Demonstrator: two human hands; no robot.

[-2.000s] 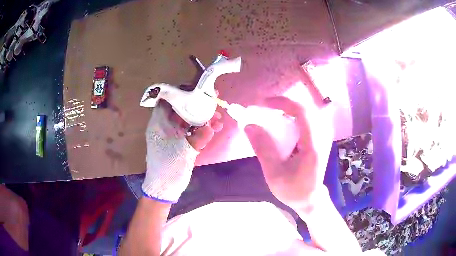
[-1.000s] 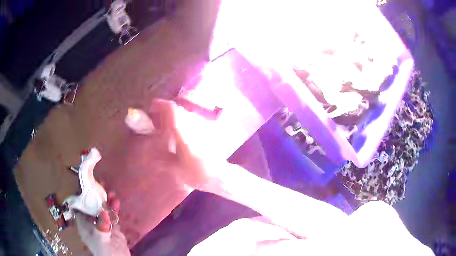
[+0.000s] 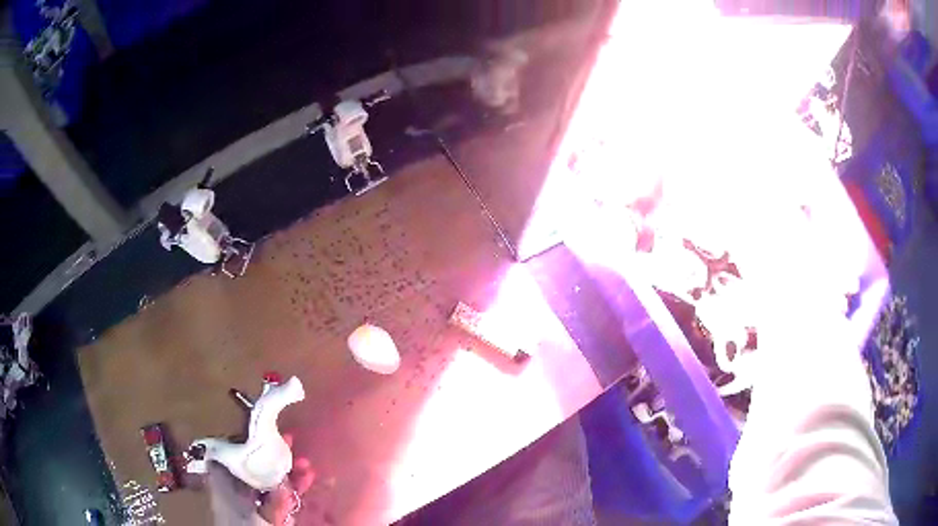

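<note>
A white toy scooter body [image 3: 262, 447] with a red tail light is held over the lower left of the brown cardboard. My left hand [image 3: 242, 503], gloved, grips it from below, its bare fingertips at the body's right side; the frame's bottom edge cuts the hand off. The white glue bottle [image 3: 373, 348] lies on the cardboard sheet [image 3: 206, 360]. My right arm in a white sleeve [image 3: 818, 452] reaches up into the glare over the parts bin [image 3: 669, 329]; the right hand itself is lost in the glare.
A tan stick [image 3: 489, 334] lies at the cardboard's right. A red and black packet [image 3: 159, 455] lies at its left. Two white scooters stand beyond the far edge, one nearer the left [image 3: 203, 228] and one further right [image 3: 351, 142]. White pieces lie in the glaring bin.
The glue bottle left my right hand and lies on the board. My right arm has moved to the bin on the right. The view has turned right, and my left hand still holds the scooter.
</note>
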